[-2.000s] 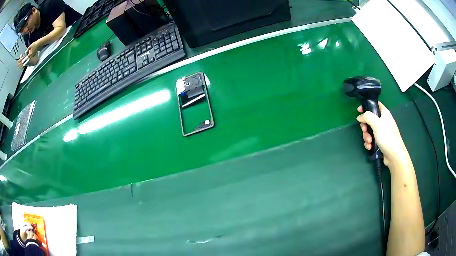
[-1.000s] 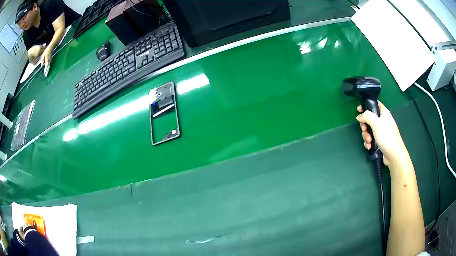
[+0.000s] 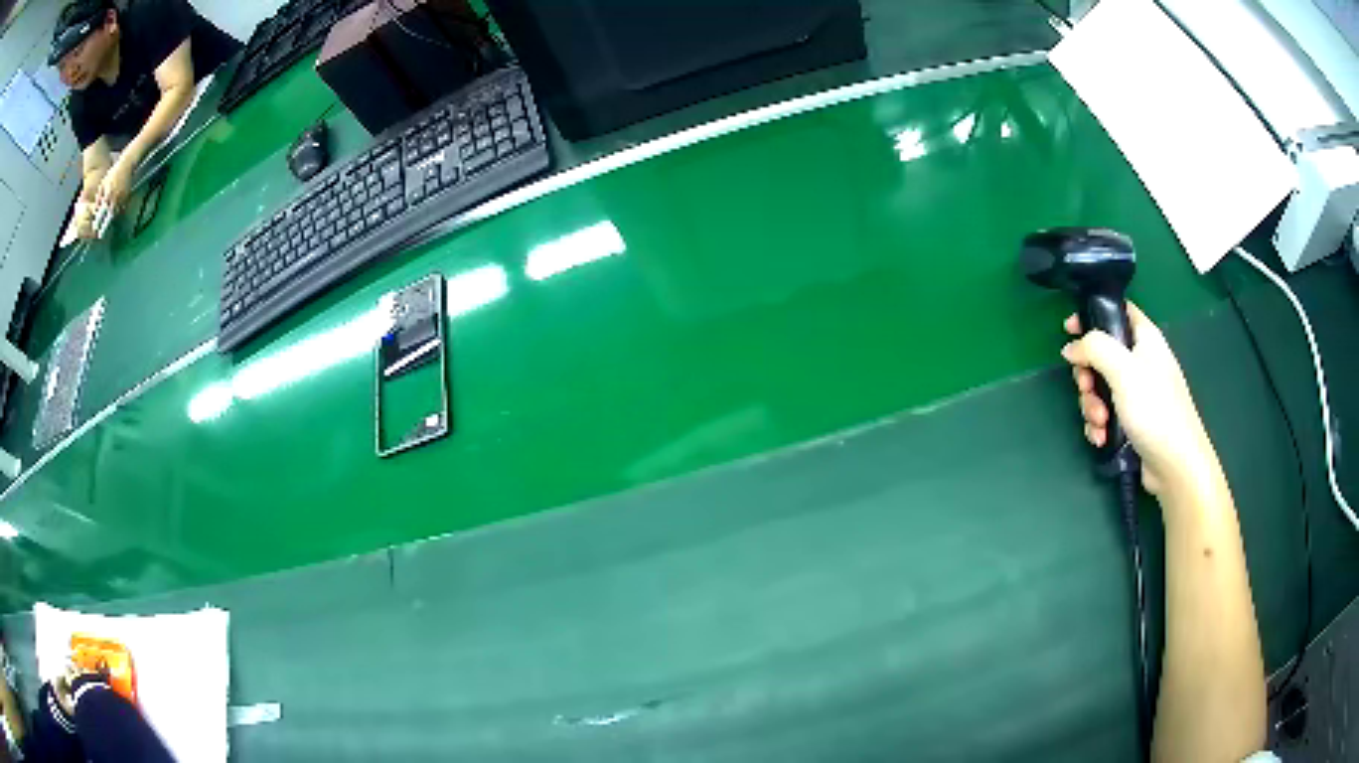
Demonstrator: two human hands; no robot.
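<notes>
My right hand [image 3: 1136,391] is closed around the grip of a black handheld barcode scanner [image 3: 1085,266], held upright at the right with its wide head pointing left. A black cable hangs from the grip. A phone mid-frame assembly [image 3: 413,362] lies on the glossy green conveyor belt [image 3: 745,298], left of centre and far from my hand. Its upper part is dark and filled, its lower part open, with green showing through. My left hand is not in view.
Beyond the belt are a keyboard [image 3: 391,194], a mouse [image 3: 309,151] and a large black monitor [image 3: 678,60]. A white sheet [image 3: 1177,134] and white cable lie right. A person sits top left; another's sleeve and an orange item [image 3: 105,663] are lower left.
The phone frame has moved left along the belt. My right hand and the scanner have stayed in place. The person at top left and the sleeve at lower left have moved.
</notes>
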